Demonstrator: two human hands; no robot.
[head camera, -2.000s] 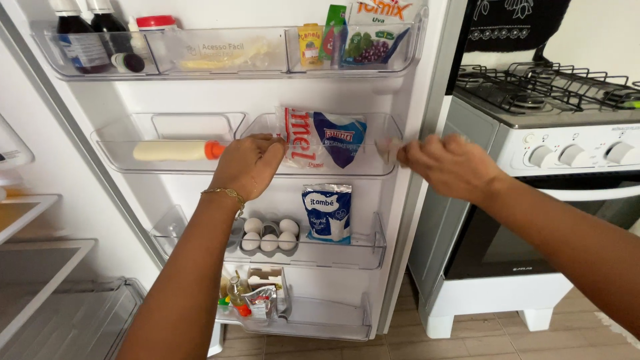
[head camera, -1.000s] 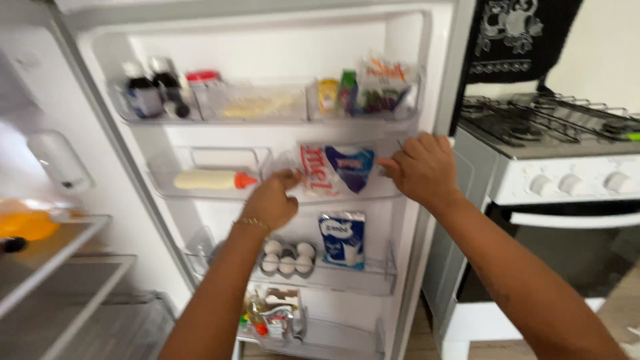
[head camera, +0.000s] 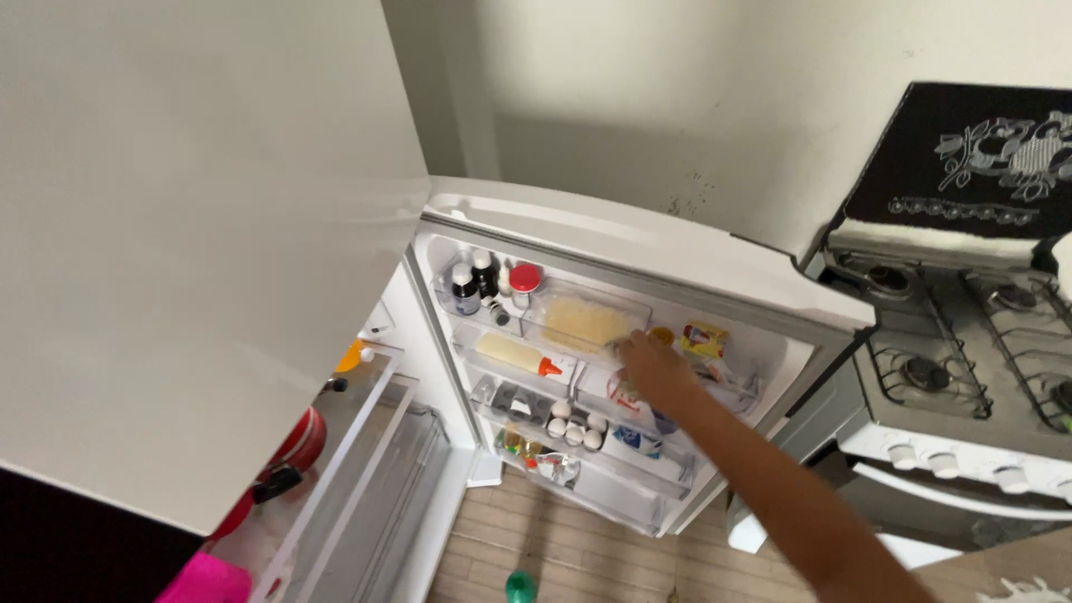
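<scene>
My right hand (head camera: 649, 364) reaches over the upper bins of the open fridge door, its fingertips at the right end of the clear container of pale yellow food (head camera: 582, 322); whether they grip its edge I cannot tell. Partly behind the hand, in the bin below, lies the plastic bag with red lettering (head camera: 624, 394). A squeeze bottle with an orange tip (head camera: 515, 353) lies to its left. Small yellow packets (head camera: 703, 337) stand right of the fingers. Lower down are white eggs (head camera: 574, 431) in a grey holder and a blue and white pouch (head camera: 638, 440). My left hand is out of view.
The white fridge door (head camera: 620, 222) stands open near the gas stove (head camera: 930, 368). A large white panel (head camera: 193, 209) fills the upper left. Fridge shelves (head camera: 335, 469) hold a red pan (head camera: 303, 440). A green bottle (head camera: 520, 586) is on the floor. Dark bottles (head camera: 465, 289) occupy the top bin.
The view has moved up and back. My right hand has gone from the middle bin's bag to the container in the bin above. My left hand has left the view.
</scene>
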